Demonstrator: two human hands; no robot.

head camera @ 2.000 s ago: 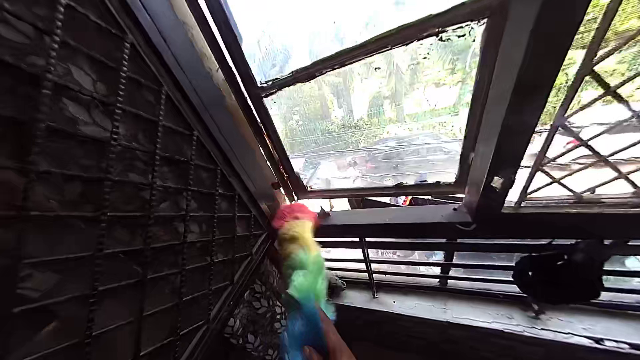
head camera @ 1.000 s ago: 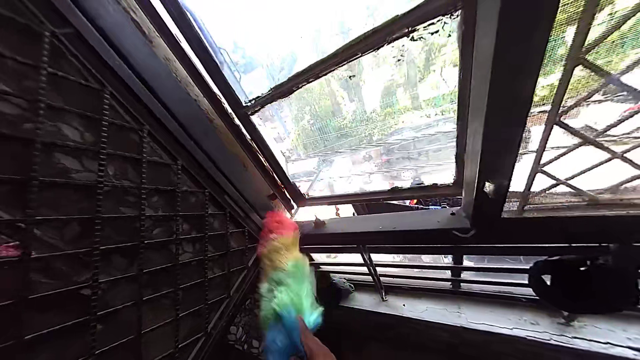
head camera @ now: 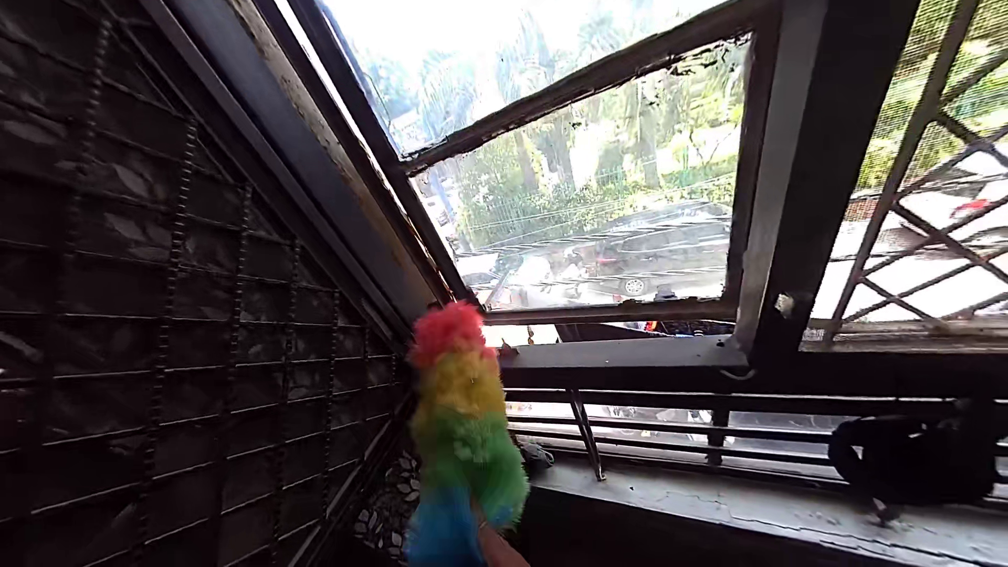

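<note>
One of my hands [head camera: 496, 545] shows at the bottom edge, gripping a fluffy duster [head camera: 465, 409] by its lower end; most of the hand is hidden, and I take it for my right. The duster is banded red, yellow, green and blue. Its red tip is at the lower left corner of a dark window frame [head camera: 610, 313], at the end of the sill rail [head camera: 622, 352]. The glass pane [head camera: 598, 189] above is streaked and see-through. My left hand is out of view.
A metal grille [head camera: 177, 260] covers the left side. Horizontal bars [head camera: 654, 425] run beneath the window, above a pale, cracked ledge [head camera: 709, 496]. A dark object [head camera: 913, 461] is at the bars on the right. A lattice grille [head camera: 937, 228] fills the right opening.
The duster stays near the window's lower left corner; its blurred body has shifted slightly and stands more upright than two seconds ago. The hand still holds it.
</note>
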